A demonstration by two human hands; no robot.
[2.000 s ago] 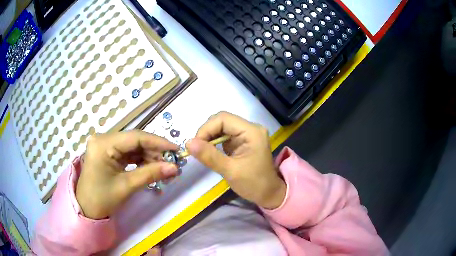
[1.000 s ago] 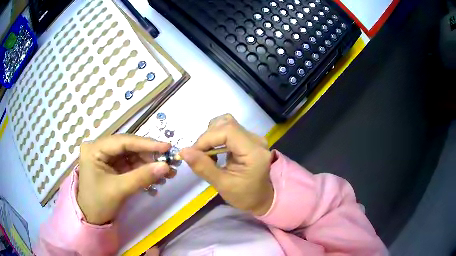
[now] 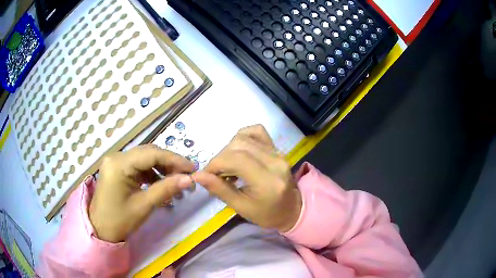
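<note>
My left hand point(image 3: 138, 187) is at the lower centre left, thumb and fingertips pinched around a small part that the fingers mostly hide. My right hand point(image 3: 250, 182) meets it, its fingertips touching the left fingertips. The thin tan stick point(image 3: 235, 179) shows only faintly under the right fingers. Small loose ringed parts point(image 3: 188, 143) lie on the white table just beyond the hands. A pale board point(image 3: 90, 79) with linked-circle cutouts lies at the left, with three ringed parts point(image 3: 169, 82) near its right corner.
A black tray point(image 3: 293, 70) with round pockets, many holding silver parts, stands at upper right. A blue bin point(image 3: 20, 51) of shiny parts is at upper left. A black slim tool point(image 3: 163, 24) lies by the board. Yellow tape point(image 3: 187, 244) marks the table's front edge.
The hands have closed together at the fingertips, and the silver part and stick seen between them before are now mostly hidden. The view has shifted slightly.
</note>
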